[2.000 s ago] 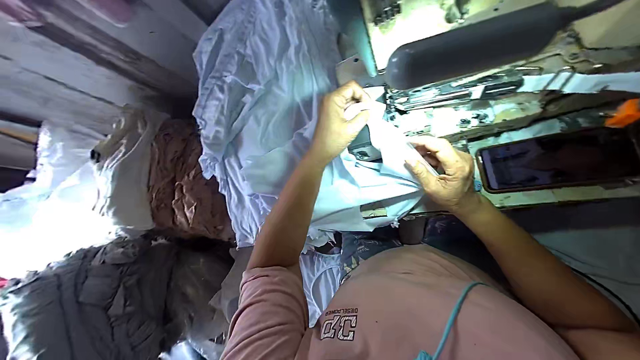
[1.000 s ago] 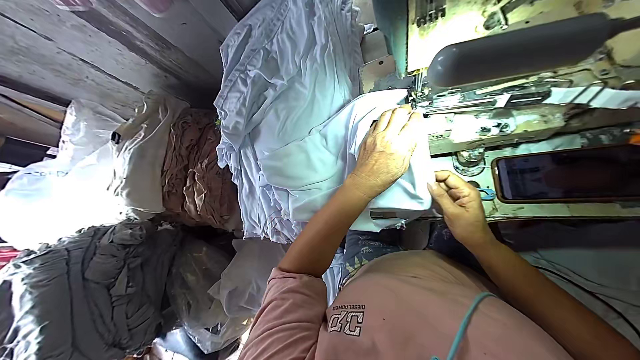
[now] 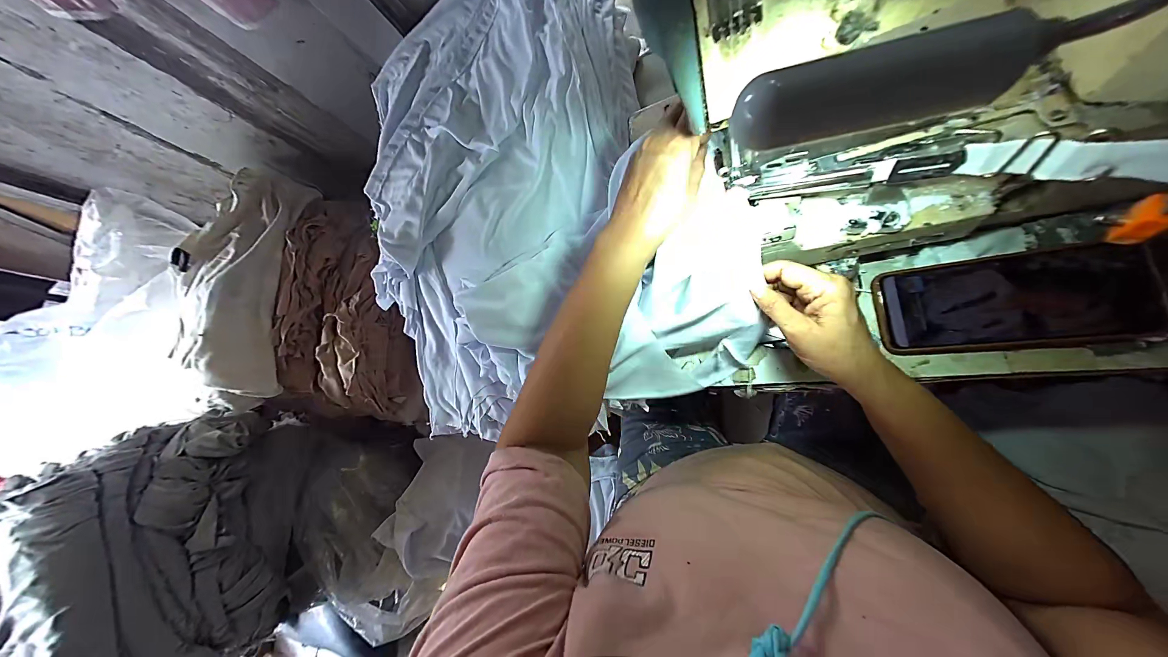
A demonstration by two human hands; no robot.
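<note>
Pale blue fabric [image 3: 693, 301] lies on the bed of a sewing machine [image 3: 912, 205], under a bright light. My left hand [image 3: 662, 178] presses on the cloth near the needle area, its fingertips partly hidden beside the machine's head. With thumb and forefinger my right hand [image 3: 812, 310] pinches the near right edge of the same fabric. A dark grey rounded machine part [image 3: 894, 78] reaches over the bed, above both hands. The needle itself cannot be made out in the glare.
A smartphone [image 3: 1022, 297] lies right of my right hand, with an orange object [image 3: 1141, 219] beyond it. A heap of pale blue cloth [image 3: 493, 201] is at the left. Brown cloth bundles [image 3: 338, 310], dark grey cloth [image 3: 155, 538] and plastic bags [image 3: 365, 538] are farther left.
Two seconds ago both hands held the cloth up close together; a second ago it lay flat under my left hand. Since then my left hand has moved up toward the machine's head.
</note>
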